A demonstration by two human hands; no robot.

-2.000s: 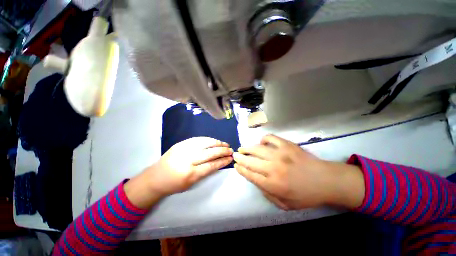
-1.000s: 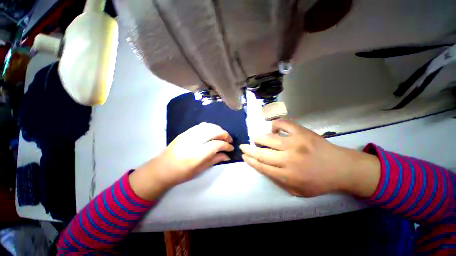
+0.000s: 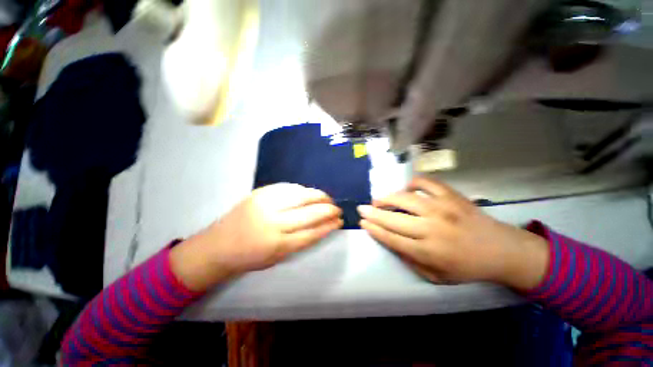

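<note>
A navy-black pocket piece (image 3: 304, 161) lies flat on the white machine table, its upper right part beneath the blurred presser foot area. My left hand (image 3: 276, 226) lies over its lower left part, fingertips on the fabric near the bottom right corner. My right hand (image 3: 447, 226) lies at the right, its fingertips touching the piece's lower right edge. A small yellow spot shows on the fabric by the foot. The needle cannot be made out. The small cream block (image 3: 437, 159) sits right of the foot, above my right fingers.
The blurred sewing machine head (image 3: 358, 64) hangs over the work. The cream lamp (image 3: 197, 68) is left of it. A round dark pile (image 3: 89, 115) lies at upper left, with dark folded pieces (image 3: 79, 229) below. Dark strips (image 3: 608, 150) hang at right.
The view has shifted, so the machine head and lamp appear further right. Both hands stay at the piece's lower right; my left fingers look straighter than one second ago.
</note>
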